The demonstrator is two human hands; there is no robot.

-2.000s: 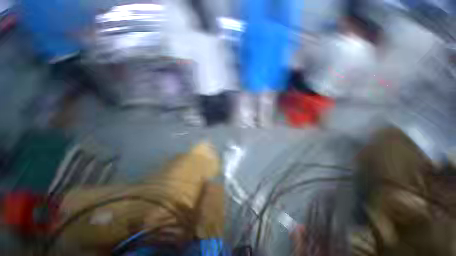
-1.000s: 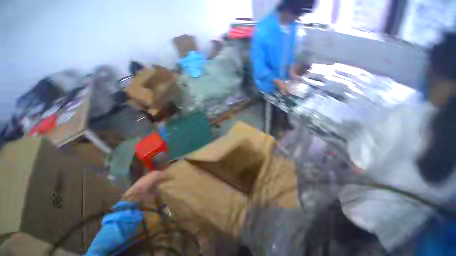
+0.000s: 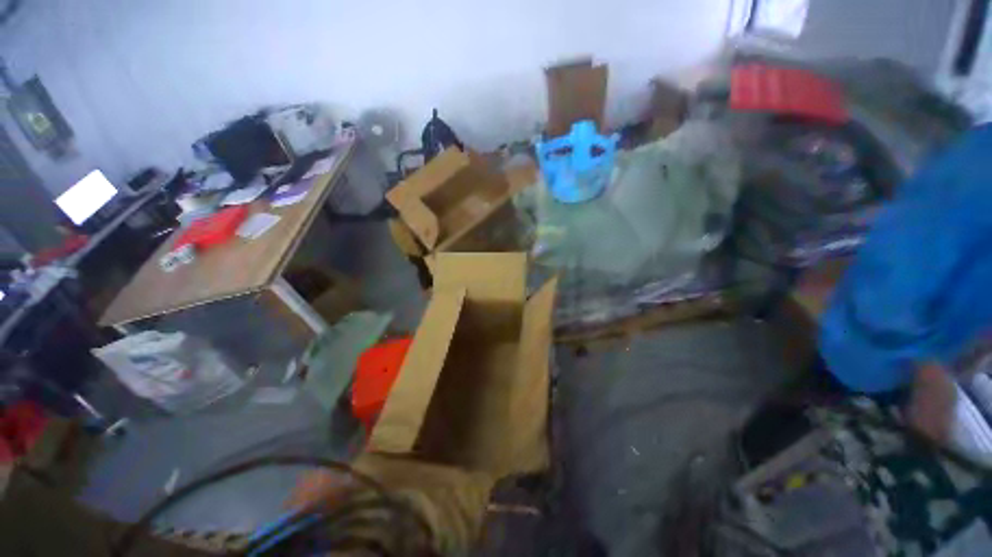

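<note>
An open, empty-looking brown shipping carton [image 3: 479, 381] stands in front of me, flaps up, its near end blurred. My left hand [image 3: 321, 490] is a small blurred patch of skin at the carton's near left corner, with a blue sleeve below it at the bottom edge. It appears to touch the cardboard, but its grip is too blurred to tell. My right hand is not in view.
A red stool [image 3: 381, 375] is left of the carton. A wooden desk [image 3: 234, 256] is farther left, another open carton [image 3: 462, 201] behind. Covered goods [image 3: 653, 212] with a blue basket [image 3: 579, 163] stand beyond. A person in blue [image 3: 925, 261] is at right.
The view has swung from the work table towards the desk and wall. The carton now appears more upright, with its opening facing me. My left hand shows lower and more blurred.
</note>
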